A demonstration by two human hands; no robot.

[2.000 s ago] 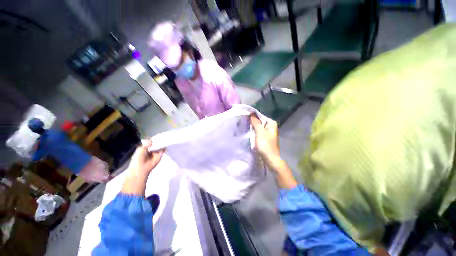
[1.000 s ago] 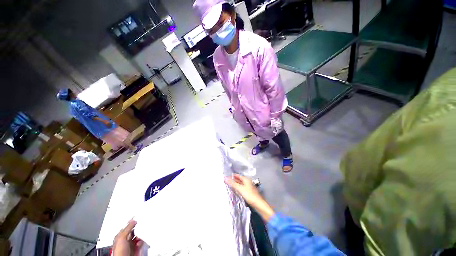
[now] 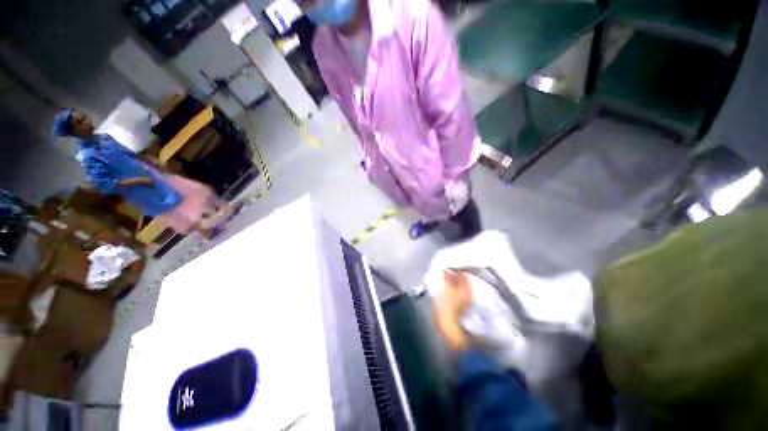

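A large white housing stands at the lower left, with a dark rounded logo plate on its cover and dark heat sink fins along its right side. My right hand is right of the housing and holds a crumpled white cloth. The hand and cloth are blurred by motion. My left hand is not in the picture.
A person in a pink smock stands beyond the housing. A yellow-green garment fills the right edge. Green-shelved carts stand at the back right. A person in blue and cardboard boxes are at the left.
The cloth has come off the housing and moved right with my right hand, uncovering the logo plate and fins. My left hand has left the picture.
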